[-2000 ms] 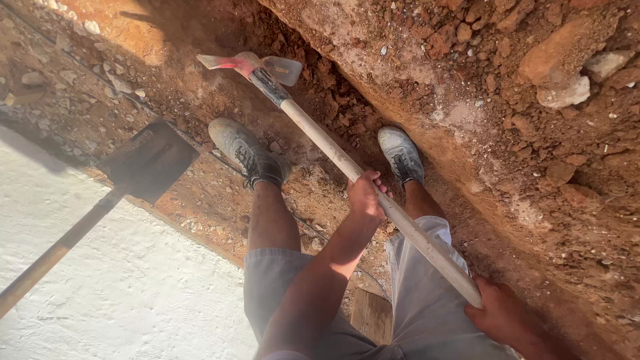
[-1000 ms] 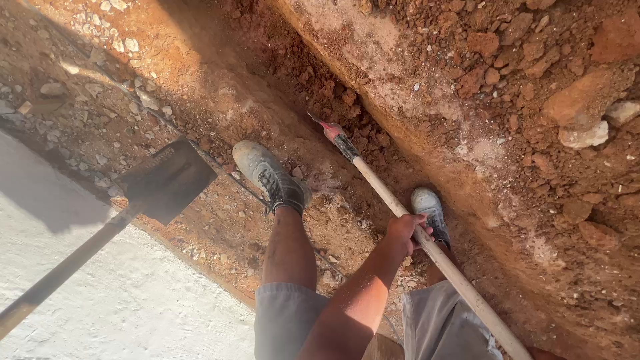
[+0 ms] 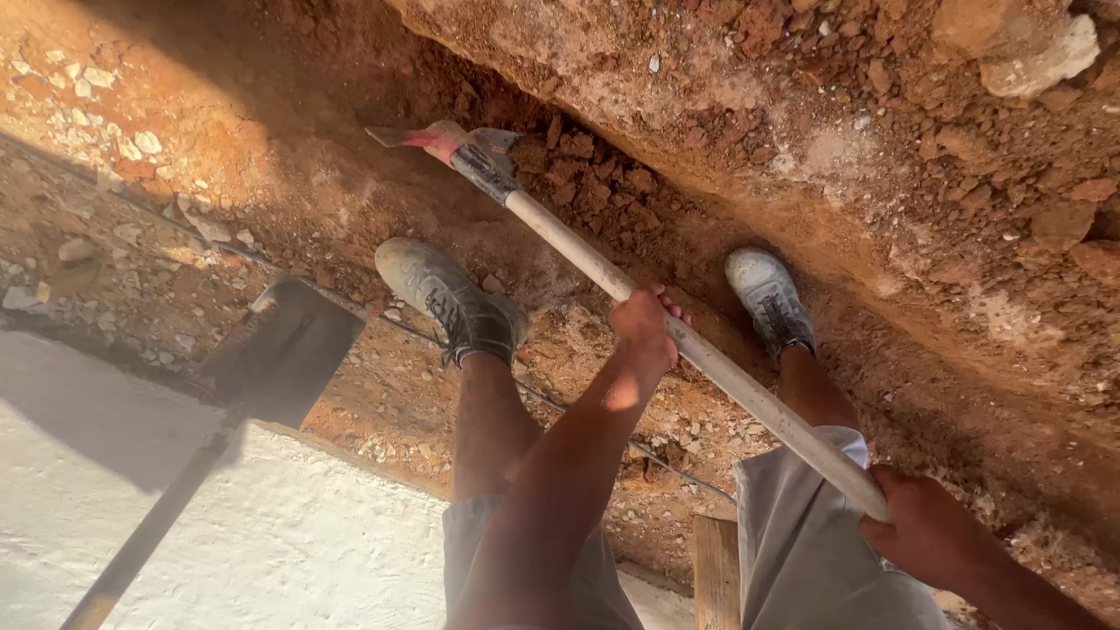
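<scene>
A mattock (image 3: 446,144) with a worn red head and a long wooden handle slants across the view, its head raised at upper left over the trench. Black wrapping covers the handle just below the head. My left hand (image 3: 647,328) grips the handle around its middle. Near the handle's lower end, my right hand (image 3: 919,525) is closed on it. Loose reddish soil clods (image 3: 595,179) lie in the trench beyond the mattock head.
A shovel (image 3: 284,350) leans on the white wall (image 3: 289,525) at left. A thin dark cable (image 3: 560,402) runs along the ground past my left shoe (image 3: 446,293). My right shoe (image 3: 770,293) stands in the trench. A wooden board (image 3: 716,569) and rubble (image 3: 1041,61) are nearby.
One second ago the mattock head was down at the soil in the trench; now it is raised and shows further to the upper left. My right hand, then mostly out of view, shows on the handle end.
</scene>
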